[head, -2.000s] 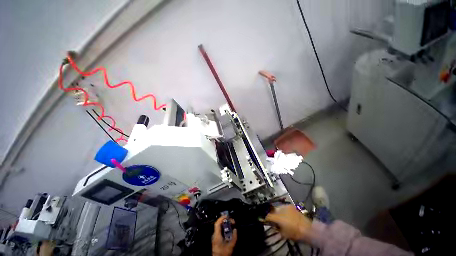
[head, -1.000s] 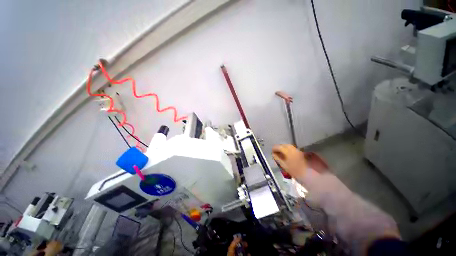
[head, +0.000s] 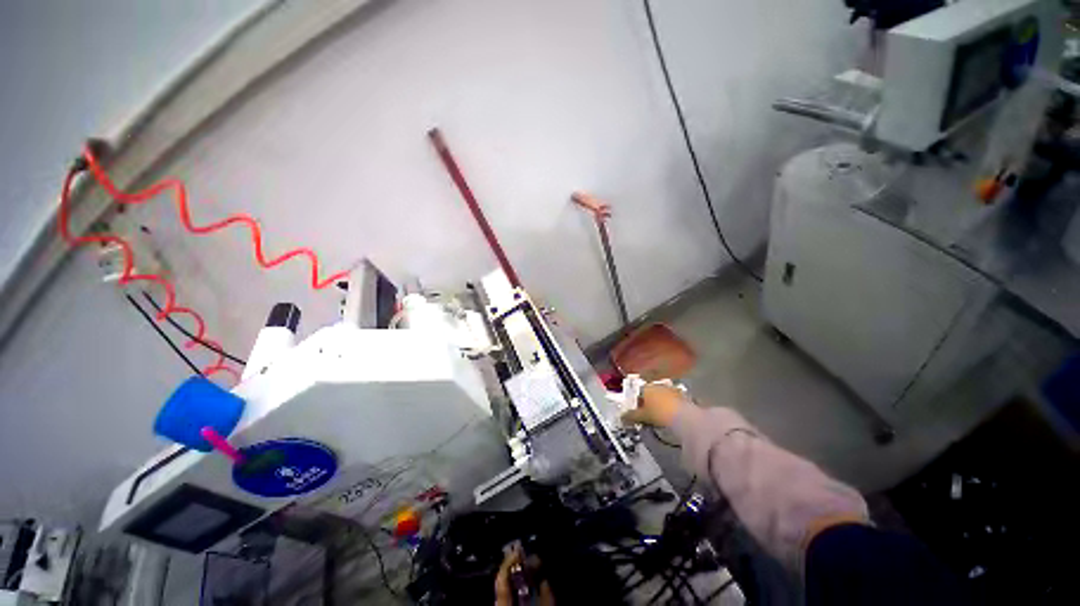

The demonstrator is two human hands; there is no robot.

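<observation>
My right hand [head: 654, 406] is at the crumpled white strip [head: 635, 388] at the right side of the labelling fixture [head: 547, 373]; its fingers touch the strip and look closed on it. My left hand [head: 509, 580] is low, cut off by the bottom edge, and holds a small dark plug body [head: 519, 571] in front of the black cable pile [head: 474, 539]. Black cords spread to the right over the worktable. The white labelling machine [head: 391, 403] stands left of the fixture. A pale label plate [head: 537, 394] shows on the fixture.
Red and yellow buttons [head: 407, 522] sit low on the housing. A red dustpan [head: 655, 353] and long handles stand behind by the wall. An orange-red air hose [head: 243, 219] hangs at left. Another machine [head: 841, 260] stands at right, and a dark bin area [head: 989, 509] is at lower right.
My right hand has moved from the cable pile, past the fixture's far side, down to the white strip. My left hand stays low with the plug body. The camera view has shifted.
</observation>
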